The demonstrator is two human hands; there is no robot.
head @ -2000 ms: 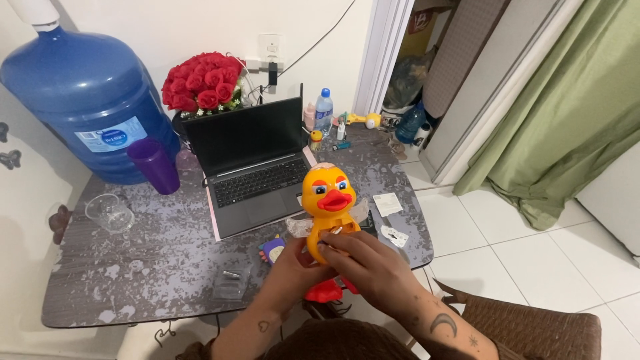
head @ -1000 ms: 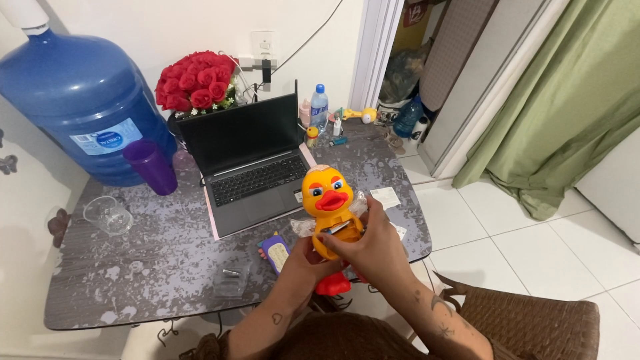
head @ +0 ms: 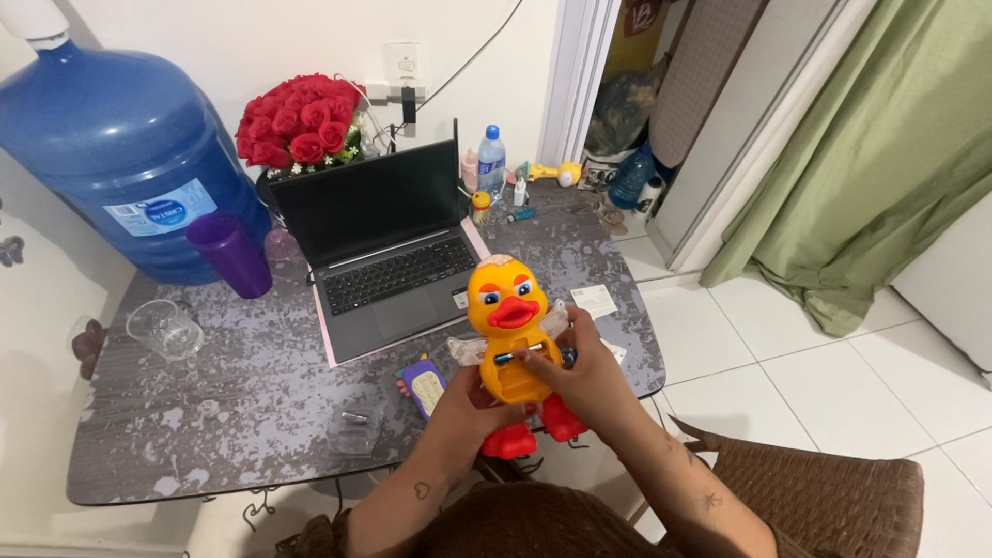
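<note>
A yellow plastic duck toy (head: 511, 310) with red feet and clear wings is held upright over the table's front edge. Its belly compartment is uncovered, and a battery (head: 508, 357) lies crosswise near the top of it. My left hand (head: 473, 411) grips the toy's lower side. Around the other side is my right hand (head: 585, 372), its thumb at the battery and its fingers partly hidden behind the toy. Another battery (head: 355, 418) sits in a clear plastic package (head: 353, 440) on the table. A purple toy phone (head: 423, 385) lies beside my left hand.
An open laptop (head: 395, 271) stands behind the toy. On the left are a clear glass (head: 165, 329), a purple cup (head: 231, 256) and a large blue water jug (head: 132, 147). Small bottles (head: 490, 163) stand at the back. A woven brown chair (head: 821, 496) is at the right.
My right thumb has come over the belly compartment, onto the battery. My left hand still holds the toy's lower side.
</note>
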